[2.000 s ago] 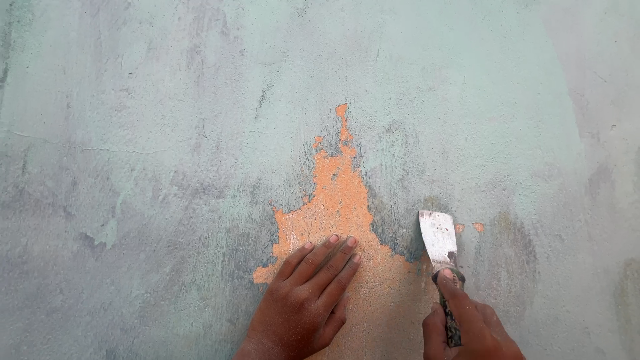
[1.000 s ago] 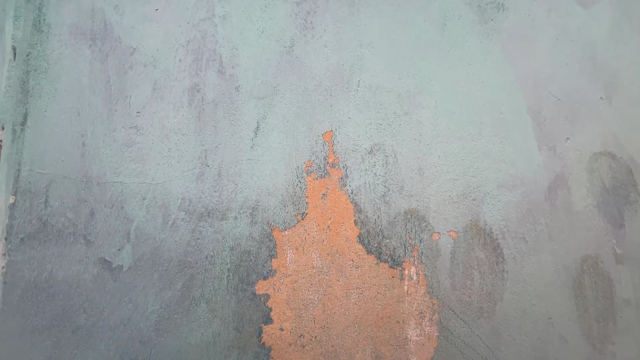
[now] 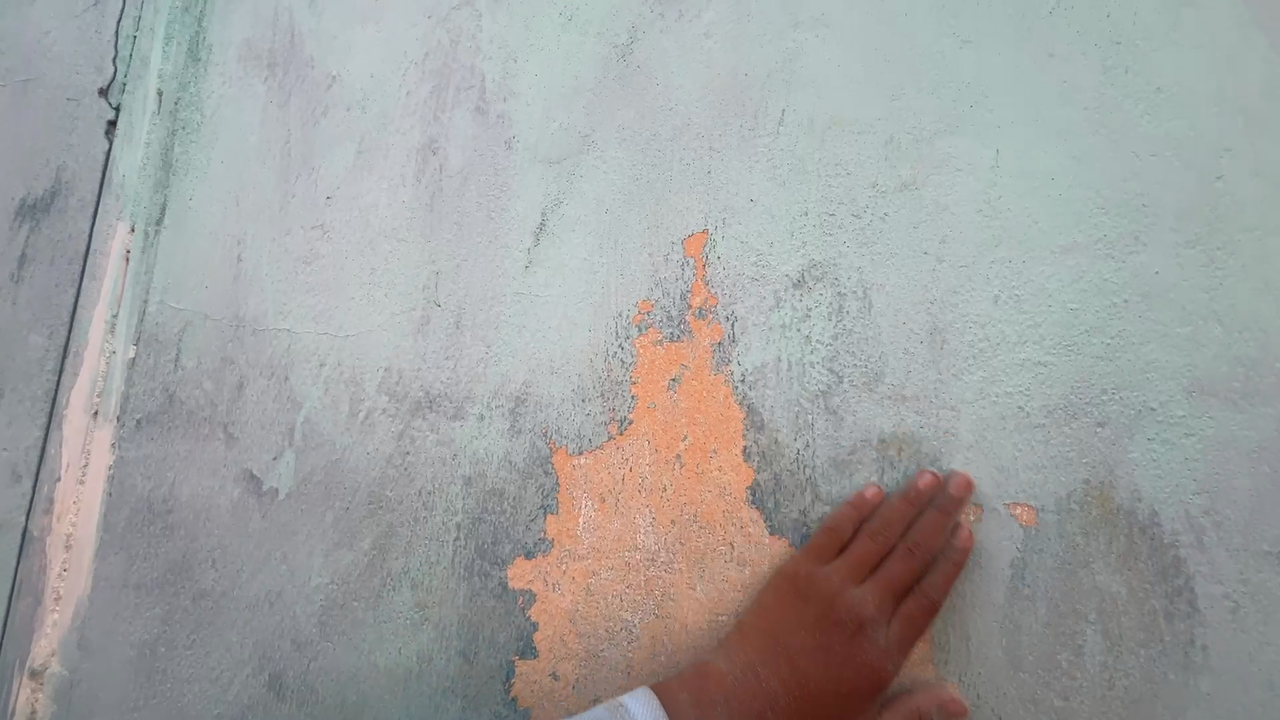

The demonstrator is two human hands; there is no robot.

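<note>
My left hand [image 3: 850, 600] lies flat on the wall at lower right, palm down, with nothing visible in it. Its fingers point up and to the right, and a white cuff shows at the wrist. Beneath and beside it is a bare orange patch [image 3: 650, 520] with a jagged edge, tapering to a narrow tip above. Faded green-grey paint [image 3: 400, 250] surrounds the patch. A small orange chip mark [image 3: 1022, 514] sits just right of the fingertips. My right hand and the scraper are not in view.
A dark crack [image 3: 75, 310] runs down the wall's left side. Beside it is a pale pink strip [image 3: 85, 470] with a rough edge. A dark stain [image 3: 1100, 560] marks the wall at right, and a fine crack [image 3: 300, 330] crosses the paint at left.
Two seconds ago my left hand was on the orange patch and my right held a scraper. Both were out of view one second ago. My left hand is back, farther right on the wall.
</note>
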